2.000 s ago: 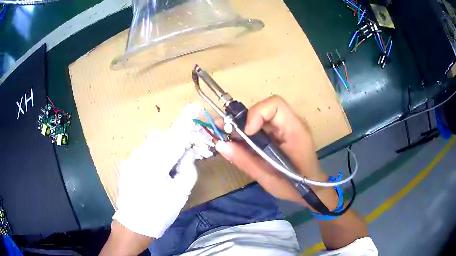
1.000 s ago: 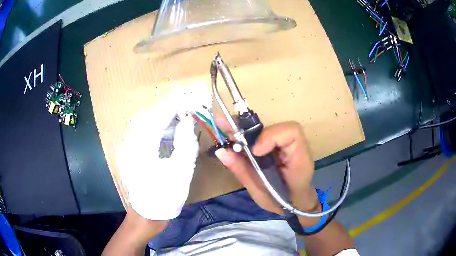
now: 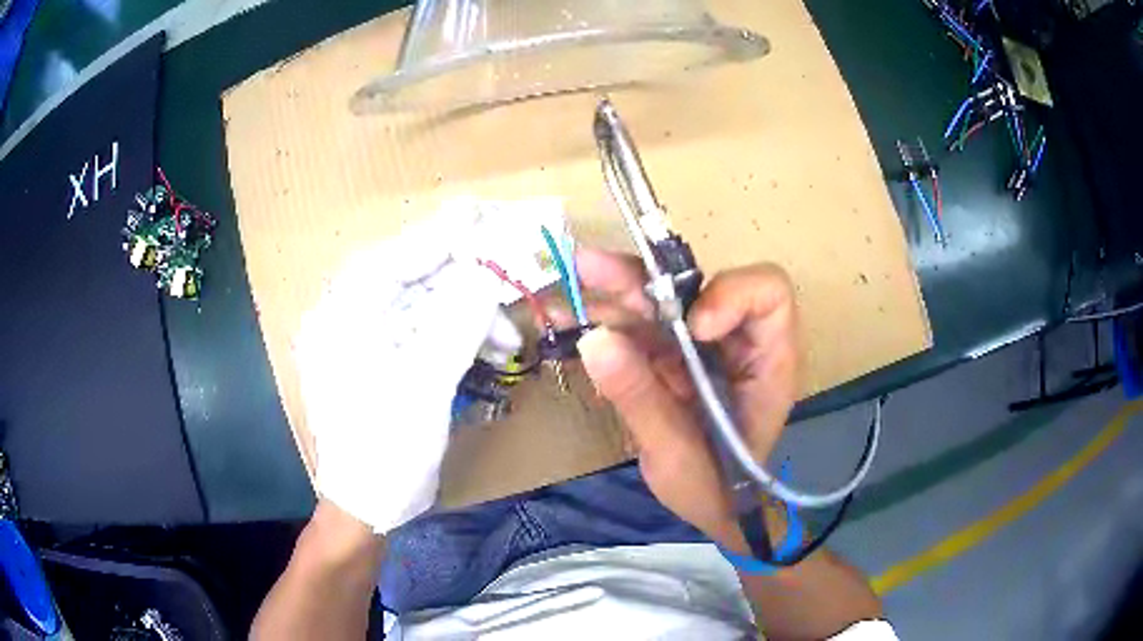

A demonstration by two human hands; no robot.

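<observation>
My left hand [image 3: 389, 363], in a white glove, holds a white plastic housing [image 3: 533, 232] over the cardboard sheet; a small dark part with blue and yellow bits shows under its fingers. My bare right hand [image 3: 702, 363] holds the soldering iron [image 3: 677, 263], its tip pointing up and away near the hood. The same hand's thumb and fingers pinch a small black part [image 3: 567, 342] with metal pins. Red, blue and green lead wires [image 3: 567, 278] rise from it towards the housing. Whether their ends touch the housing is blurred.
A clear fume hood [image 3: 564, 56] stands over the far part of the cardboard sheet [image 3: 802, 225]. Small circuit boards [image 3: 169, 244] lie at the edge of the black mat [image 3: 88, 326] on the left. Loose lead wires [image 3: 928, 188] lie at the right, with a pile behind them.
The housing now shows beyond the gloved fingers. The red wire has spread apart from the blue and green ones. The iron has shifted right and away; the view has moved slightly.
</observation>
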